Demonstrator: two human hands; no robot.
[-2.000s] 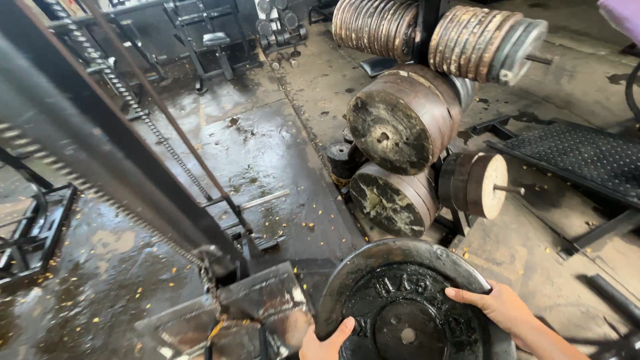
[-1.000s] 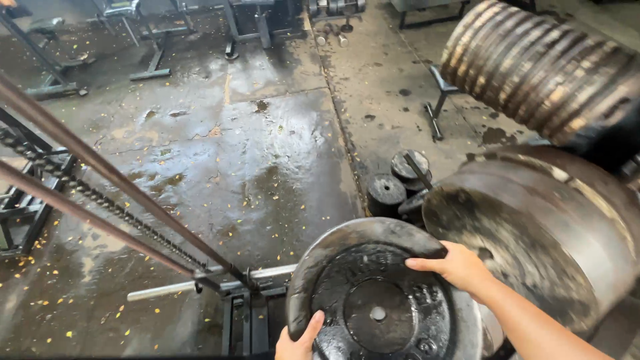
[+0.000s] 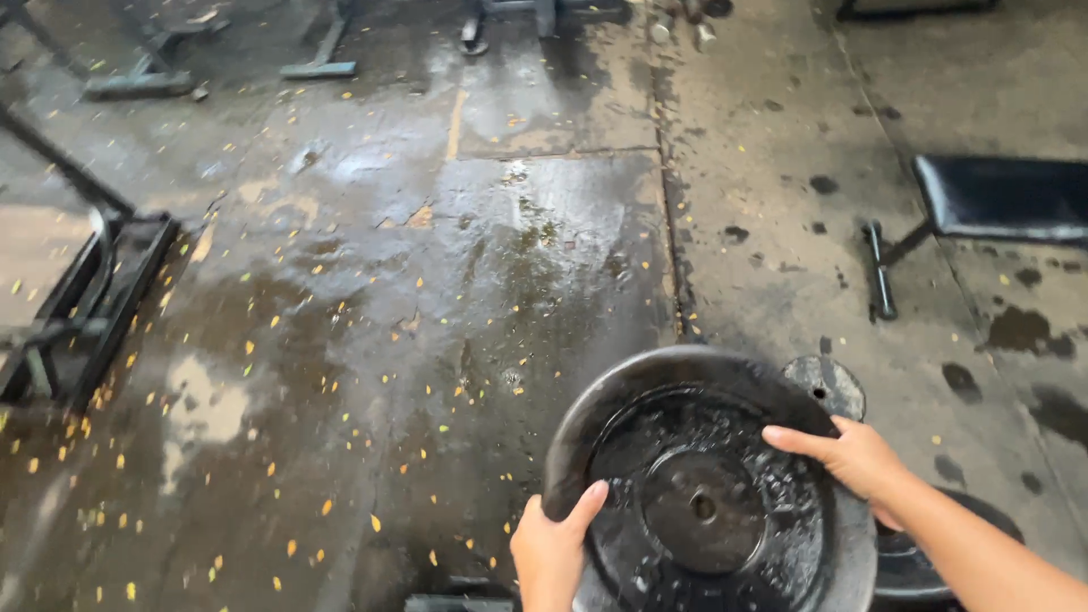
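Note:
A large black metal weight plate [image 3: 702, 507] with a round centre hole faces up at the lower right of the head view, its bottom edge cut off. My left hand [image 3: 557, 544] grips its left rim, thumb on the face and fingers underneath. On the upper right rim is my right hand [image 3: 858, 467], thumb also on top and fingers mostly hidden behind. Just beyond the plate, a smaller grey weight disc [image 3: 829, 387] shows in part. Another dark round plate [image 3: 918, 552] lies partly hidden beneath my right forearm.
The wet concrete floor [image 3: 510, 297] is strewn with small yellow leaves. A black padded bench [image 3: 1011, 200] stands at the right, a black metal machine frame [image 3: 119, 306] at the left. Machine feet [image 3: 319, 70] and small dumbbells [image 3: 680, 30] are along the top.
The view has swung far away from the loaded plate rack and the machine's chain, which no longer show. Both hands have kept their hold on the weight plate.

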